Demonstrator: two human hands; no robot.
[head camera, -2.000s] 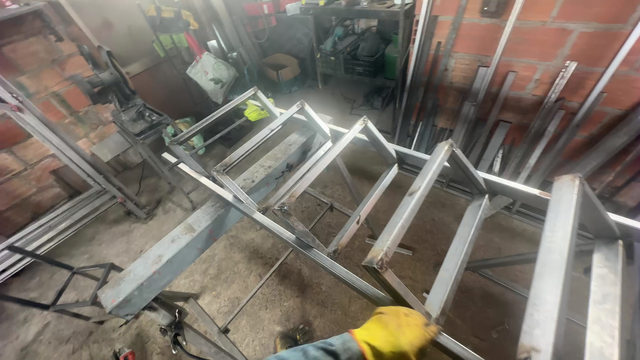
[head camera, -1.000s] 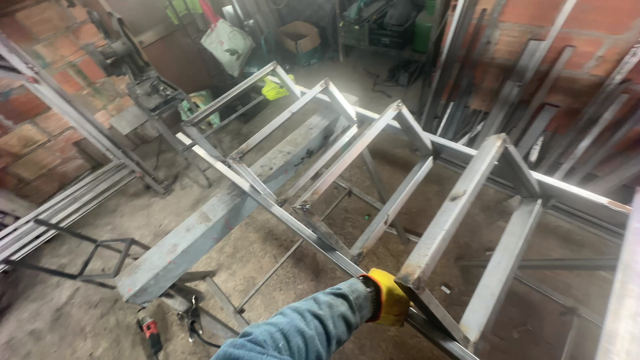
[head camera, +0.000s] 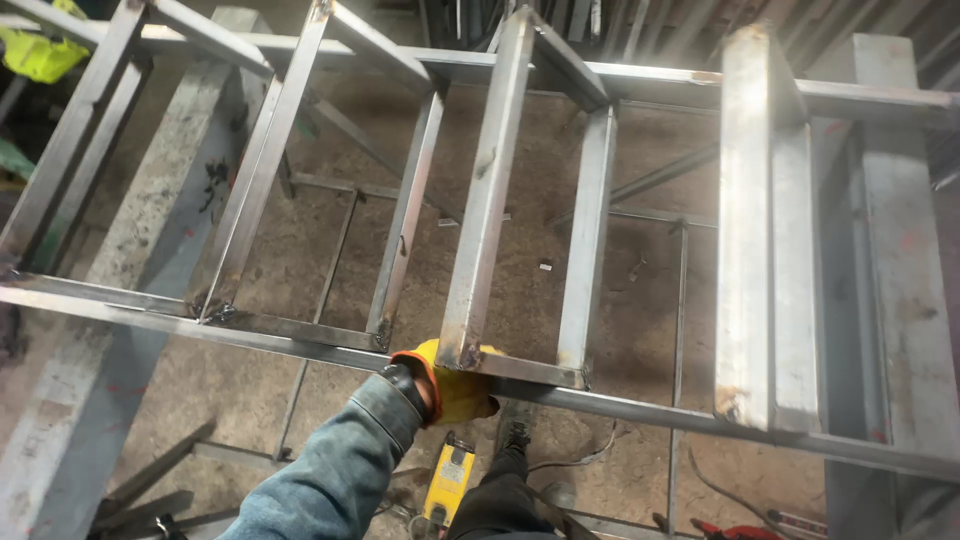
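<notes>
A welded steel stair frame (head camera: 300, 345) lies across the view, its angled step brackets (head camera: 487, 187) rising between two long rails. My left hand (head camera: 457, 386), in a yellow glove with an orange cuff, is closed around the near rail beside the foot of a middle bracket; its fingertips are partly hidden by the steel. Dark weld marks and rust-coloured spots show at the bracket corners. My right hand is out of view.
Thick grey steel beams (head camera: 71, 390) lie beneath the frame at left and right (head camera: 900, 247). Below are thin metal stand bars (head camera: 679, 315), a yellow tool or case (head camera: 450, 480), a red object (head camera: 731, 530) and cables. Metal lengths stand at the back.
The view has swung down and right, closer over the frame. My left hand was at the near rail in both earlier frames; the yellow case has come into view.
</notes>
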